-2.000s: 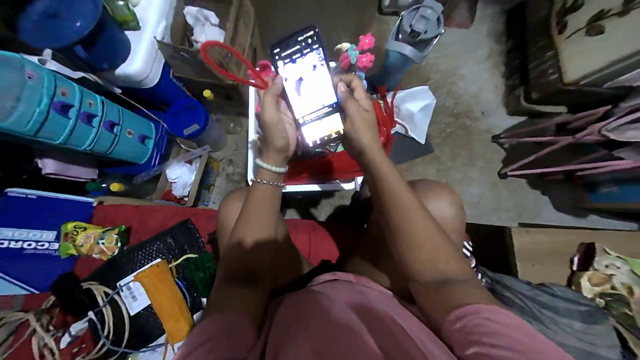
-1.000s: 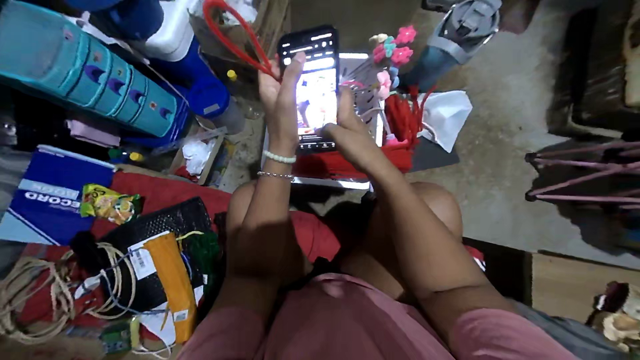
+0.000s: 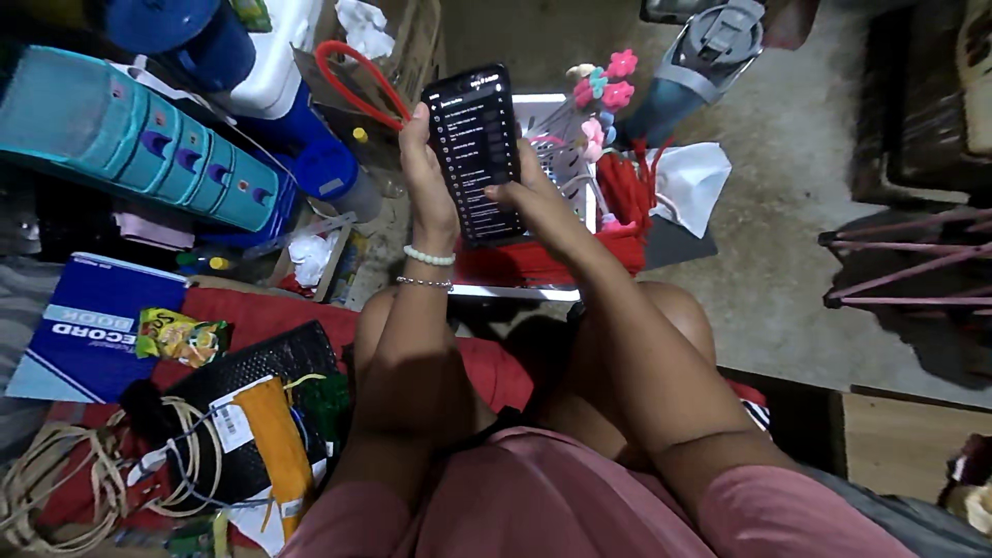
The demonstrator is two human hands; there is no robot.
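A black smartphone (image 3: 474,147) with a dark screen bearing lines of writing is held upright between both hands. My left hand (image 3: 428,174), with a beaded bracelet and a chain at its wrist, grips the phone's left edge. A red pipe-cleaner loop (image 3: 353,66) sticks out beside its fingers. On the phone's right side, my right hand (image 3: 539,194) supports the edge, its thumb over the lower screen. Behind and below the phone is a white plastic basket (image 3: 546,101) with pink flowers (image 3: 620,81) and bundled red pipe cleaners (image 3: 620,190).
Teal drawers (image 3: 147,147) and a blue lidded container (image 3: 325,170) stand left. A record book (image 3: 101,325), a snack packet (image 3: 182,337), coiled cords (image 3: 70,480) and an orange packet (image 3: 275,442) lie lower left. A tumbler (image 3: 690,70) stands upper right; pink metal legs (image 3: 914,267) are at far right.
The phone's screen has changed from bright pictures to a dark list. My left thumb has moved from over the screen to its left edge.
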